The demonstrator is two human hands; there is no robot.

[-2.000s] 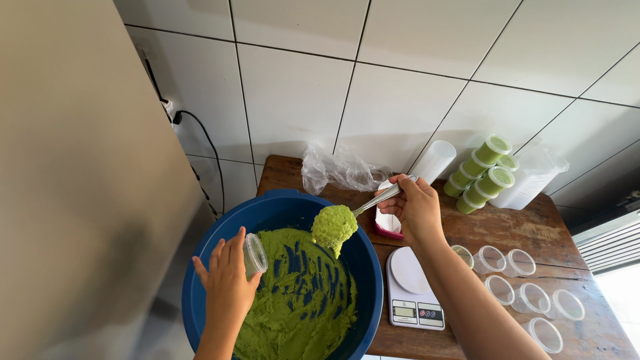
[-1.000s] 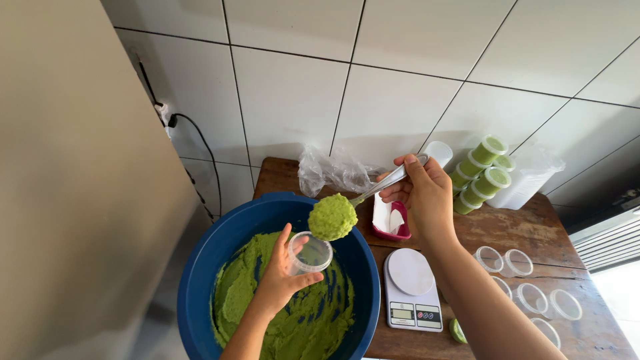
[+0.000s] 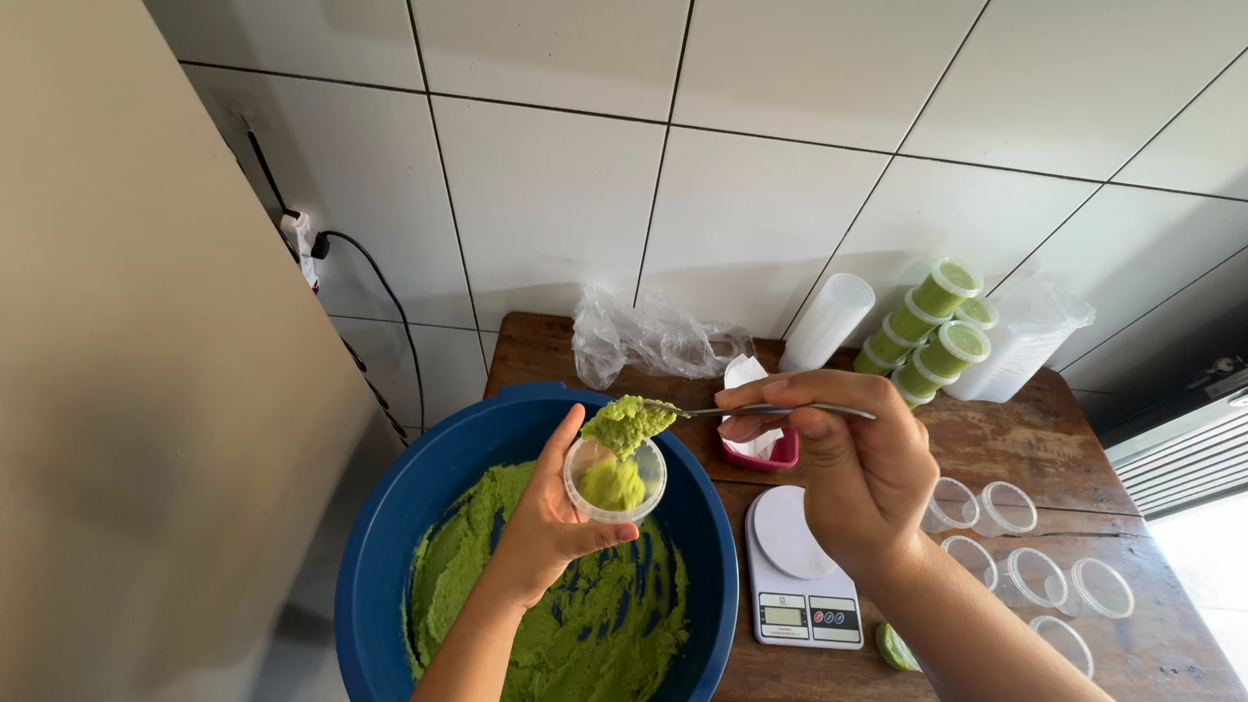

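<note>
My left hand point(image 3: 551, 526) holds a clear plastic cup point(image 3: 616, 483) over a blue plastic tub point(image 3: 375, 556). Thick green paste point(image 3: 624, 624) coats the tub's bottom. Between thumb and fingers, my right hand point(image 3: 848, 458) grips a metal spoon point(image 3: 780, 411) by its handle, held nearly level. A lump of green paste point(image 3: 629, 424) sits on the spoon's bowl at the cup's rim, and some of it is inside the cup. Just below my right hand, a white kitchen scale point(image 3: 792, 546) lies on the wooden table point(image 3: 1053, 429).
Open clear cups point(image 3: 1035, 577) stand at the table's right. Filled green cups point(image 3: 941, 341) are stacked by the wall, between a stack of empty cups point(image 3: 829, 322) and a bag of white items point(image 3: 1024, 341). A pink container point(image 3: 783, 450) and a crumpled plastic bag point(image 3: 648, 341) lie behind the scale.
My left hand has brought the cup rightward, under the spoon's paste. The spoon has turned from slanted to nearly level, and paste now shows inside the cup, which looked empty before.
</note>
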